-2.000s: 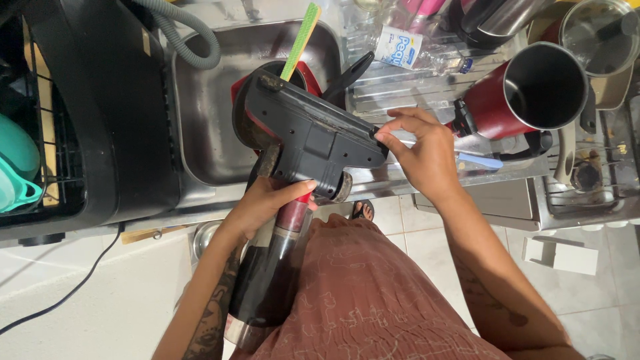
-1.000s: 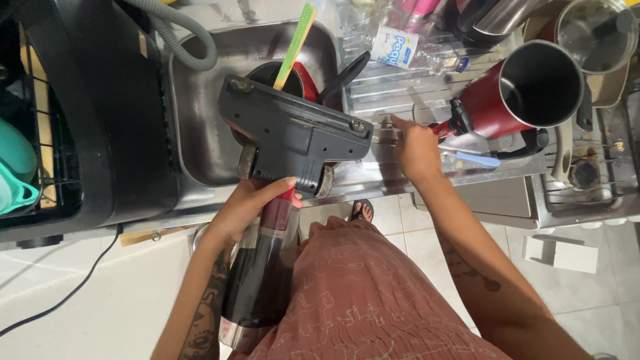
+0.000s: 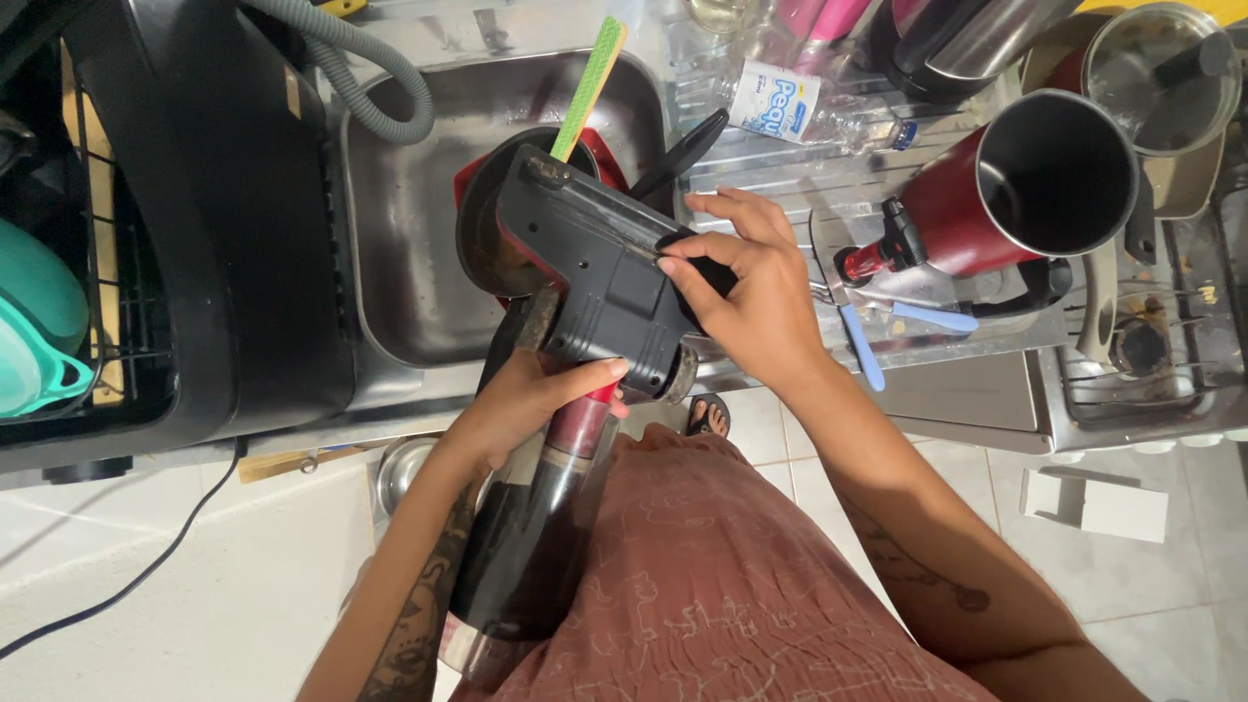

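My left hand (image 3: 526, 400) grips a black and red handheld vacuum cleaner (image 3: 522, 546) at its red neck. The vacuum's black floor head (image 3: 604, 283) is turned with its underside up, above the sink's front edge. At the slot along that head, the thumb and index finger of my right hand (image 3: 746, 273) pinch together at the right end; whether something small is between them is too small to tell. The other fingers of that hand are spread. Behind the head, a dark pan (image 3: 487, 214) with a black handle lies in the sink.
The steel sink (image 3: 390, 253) holds a red item and a green-yellow strip (image 3: 590, 88). On the drainboard lie a plastic bottle (image 3: 780, 102), blue-handled knives (image 3: 863, 346) and a red pot (image 3: 965, 185). A black appliance (image 3: 224, 195) stands left, a stove (image 3: 1150, 361) right.
My right hand has moved from the drainboard back to the vacuum head, where it also was two seconds ago. The head is tilted more than one second ago.
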